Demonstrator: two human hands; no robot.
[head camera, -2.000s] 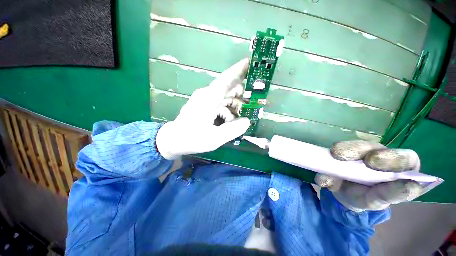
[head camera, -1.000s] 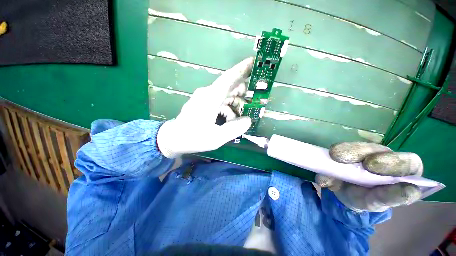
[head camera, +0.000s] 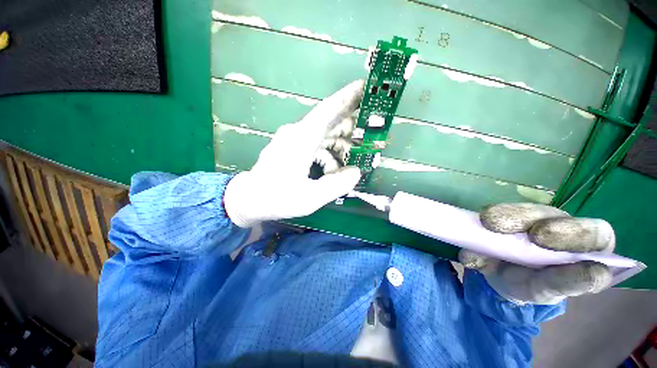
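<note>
My left hand (head camera: 292, 169), in a white glove, holds a narrow green circuit board (head camera: 382, 97) by its left edge and lower part, above the grooved plate. The board carries white and dark parts. My right hand (head camera: 544, 251), in a white glove with greyed fingertips, is closed around a white glue tube (head camera: 439, 221) with a flattened tail. The tube's thin white nozzle (head camera: 371, 200) points left at the board's lower end, just below my left thumb. The thumb partly hides that end, so I cannot tell whether the tip touches it.
The pale green plate (head camera: 281, 61) has white residue along its grooves. A black mat (head camera: 79, 47) with a yellow item (head camera: 4, 40) is at the upper left. Thin green strips (head camera: 592, 147) cross right of the plate. A wooden slatted pallet (head camera: 61, 208) is beyond the bench's left edge.
Both hands keep their holds. The board tilts slightly differently and sits a little higher than before. The tube and right hand have shifted slightly to the right.
</note>
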